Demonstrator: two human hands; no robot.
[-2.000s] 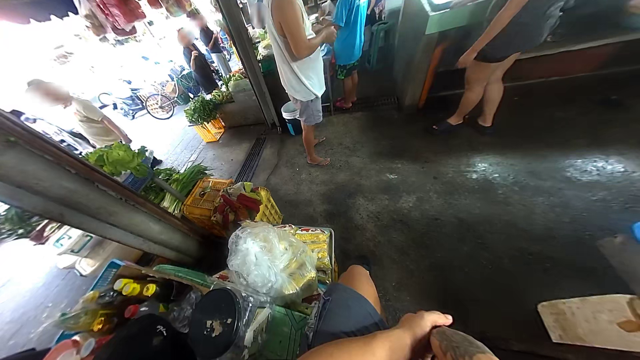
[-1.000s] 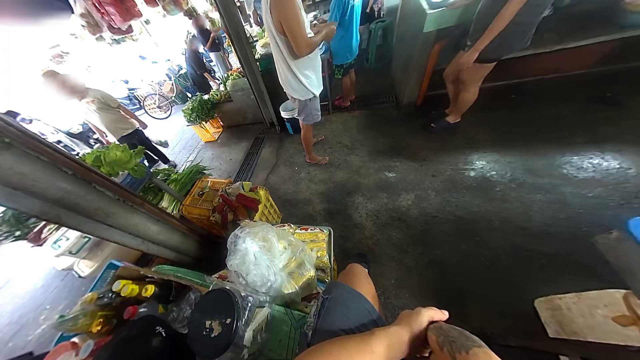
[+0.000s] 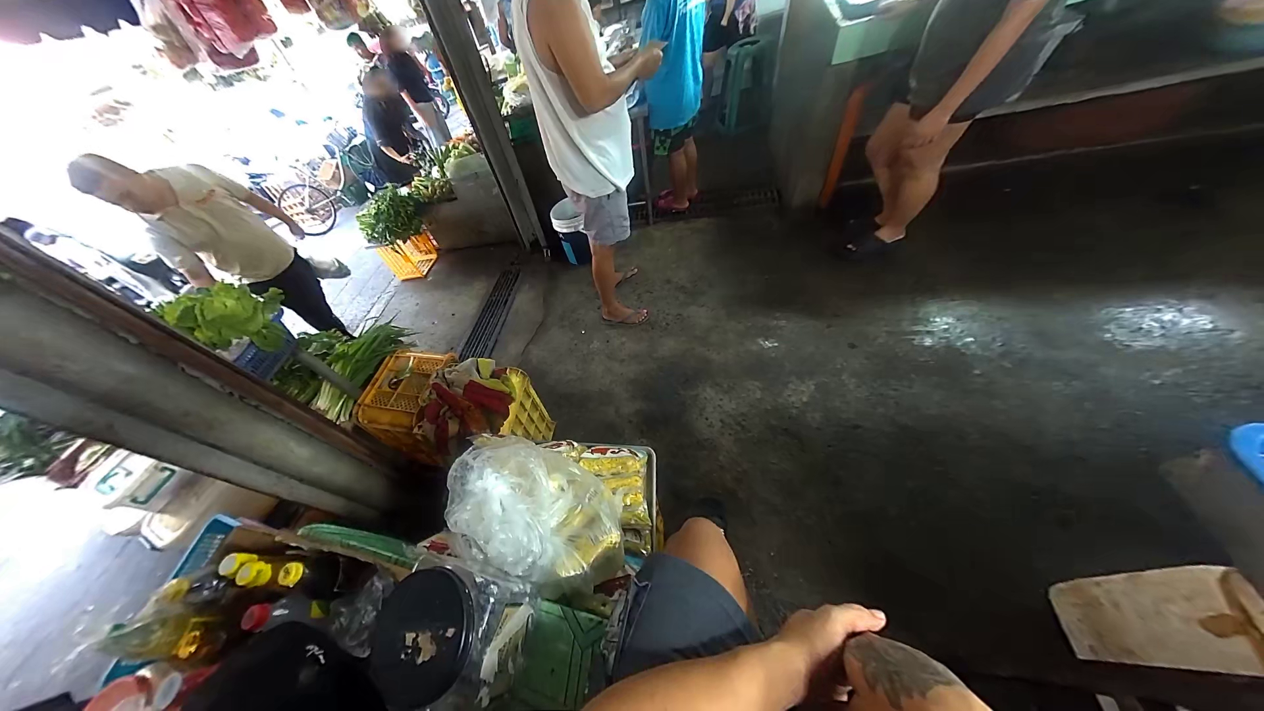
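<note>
My left hand (image 3: pixel 818 637) rests low in the view, its fingers folded against my right hand or wrist, near my knee. My right hand (image 3: pixel 839 681) is mostly hidden behind the left one and a forearm with a dark tattoo; whether it holds anything cannot be seen. To the left of my leg a clear plastic bag (image 3: pixel 533 509) bulges on top of yellow packets (image 3: pixel 622 479) in a tray. A large jar with a black lid (image 3: pixel 423 627) stands beside bottles with yellow caps (image 3: pixel 254 573).
Yellow crates (image 3: pixel 403 390) with cloths and leafy greens (image 3: pixel 222 316) stand at the left by a metal post. A wooden board (image 3: pixel 1155 614) lies at the lower right. Several people stand or walk ahead; a white-topped bucket (image 3: pixel 568 217) is beside one.
The person in a beige shirt outside has come further into view and leans toward the greens. The person at the right has shifted their legs. My hands have stayed nearly still.
</note>
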